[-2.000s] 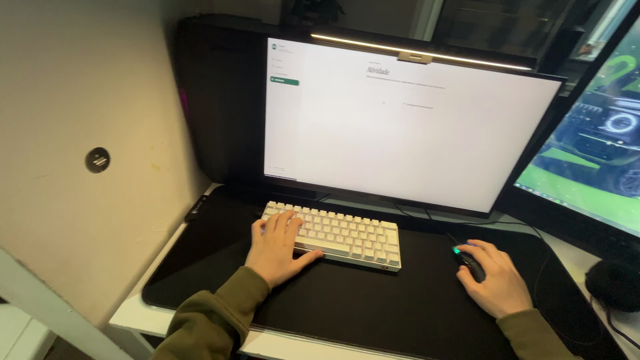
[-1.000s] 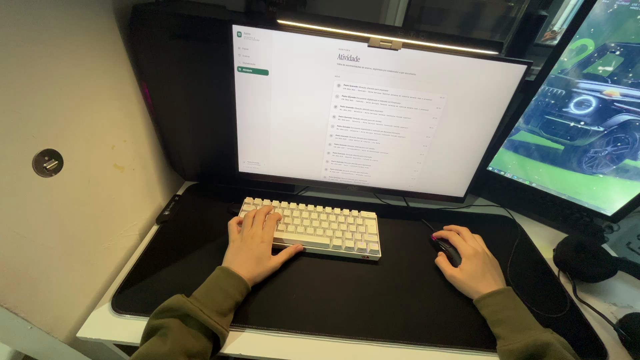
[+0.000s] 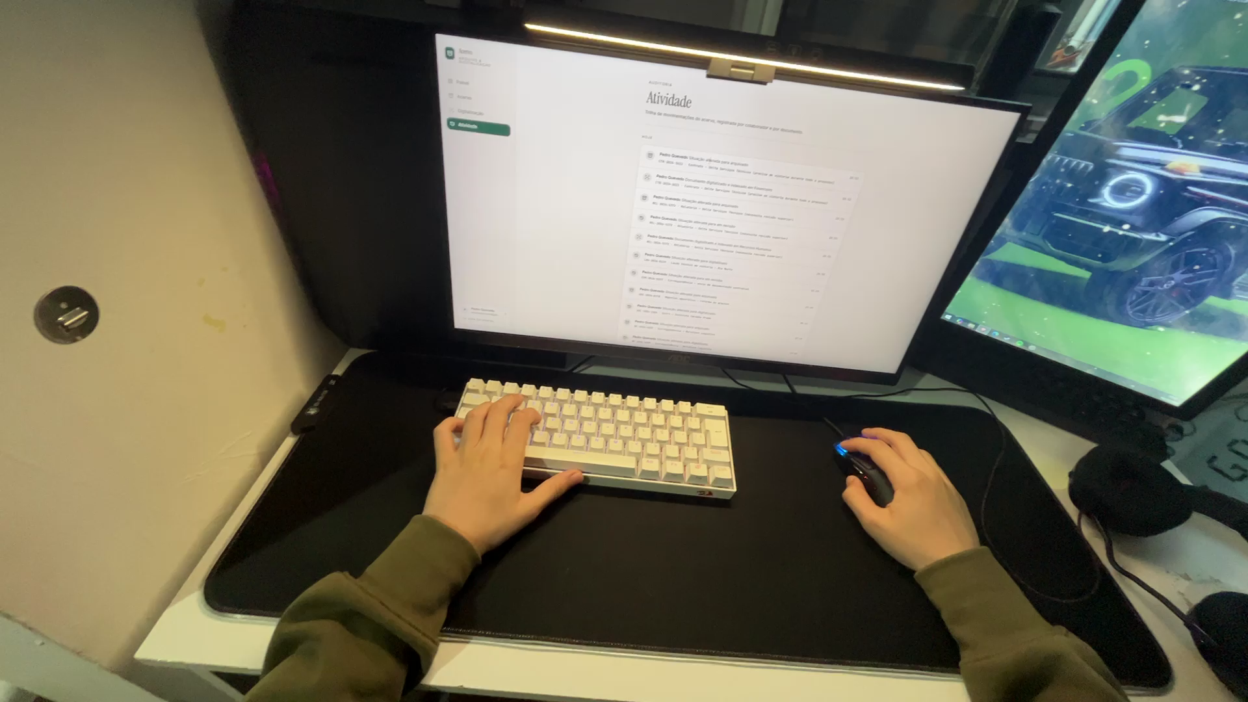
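My left hand (image 3: pixel 495 478) rests with spread fingers on the left end of a compact white keyboard (image 3: pixel 624 439), its thumb by the keyboard's front edge. My right hand (image 3: pixel 907 497) is curled over a black computer mouse (image 3: pixel 868 478) that glows blue near its front; the palm hides part of it. Keyboard and mouse both lie on a large black desk mat (image 3: pixel 682 575). Behind them stands a monitor (image 3: pixel 585 224) showing a white page with a list and a green menu entry. A lit light bar (image 3: pixel 741 58) is mounted along its top edge.
At the right, a second monitor (image 3: pixel 1121 214) shows a dark car on green. Black headphones (image 3: pixel 1131 487) with a cable lie at the desk's right side. A small black device (image 3: pixel 314 404) sits at the mat's left edge, beside a pale wall with a round fitting (image 3: pixel 66 315).
A list of entries has appeared on the monitor's page, which showed almost none two seconds ago. The mouse's glow has changed colour. Both hands have stayed at the keyboard and mouse.
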